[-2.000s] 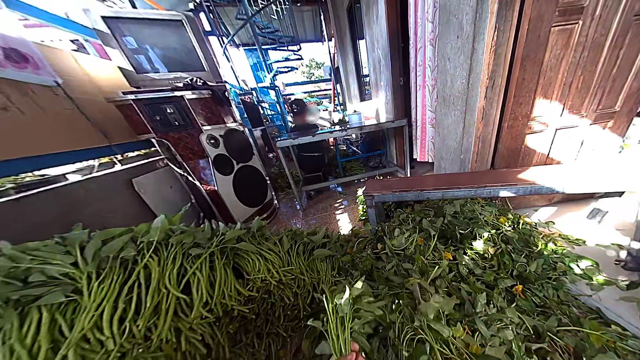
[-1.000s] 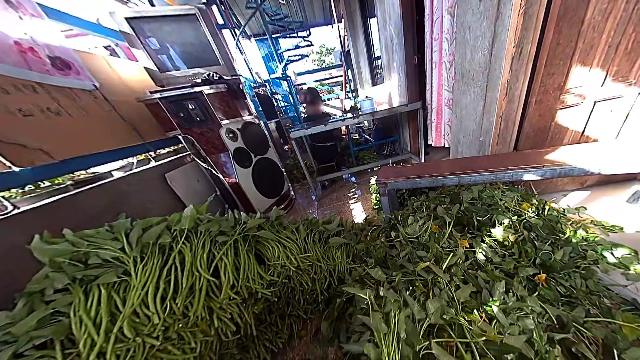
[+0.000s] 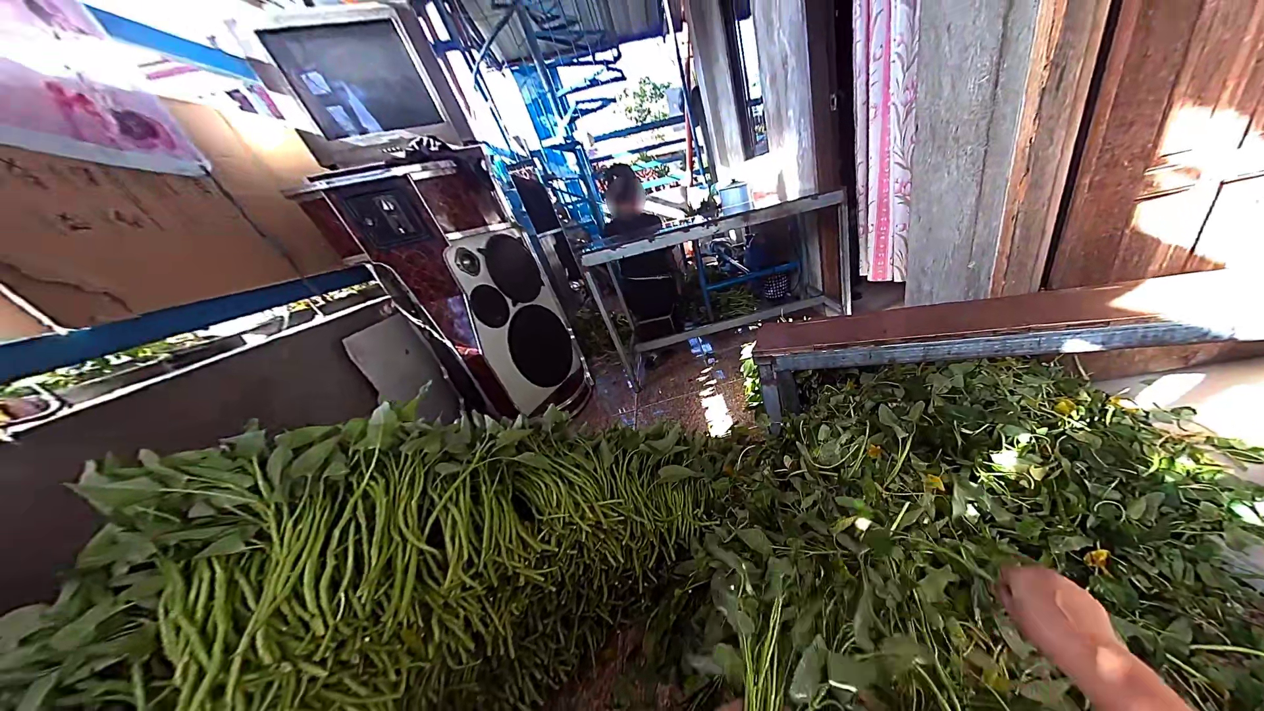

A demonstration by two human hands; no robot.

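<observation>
My right hand (image 3: pixel 1052 602) reaches in from the lower right, its fingers down at the loose heap of leafy green stems (image 3: pixel 889 494); its fingertips are partly hidden, so its grip cannot be told. At the bottom edge a small bunch of green stems (image 3: pixel 762 647) stands upright, with only a sliver of skin, seemingly my left hand (image 3: pixel 731 705), showing below it. To the left lies a thick stack of leafy greens (image 3: pixel 395 553), its long stems side by side and its leaves toward the far side.
A brown-topped bench (image 3: pixel 948 321) stands behind the loose heap. Beyond the stack are a tall speaker cabinet (image 3: pixel 518 316) with a television (image 3: pixel 351 74) on top and a metal-framed table (image 3: pixel 721 232). A person (image 3: pixel 632 217) sits behind that table, near a blue spiral staircase (image 3: pixel 563 99).
My right hand has come into view over the loose heap. Two seconds ago a hand held a small bunch of stems at the bottom edge; one second ago no hand was plain.
</observation>
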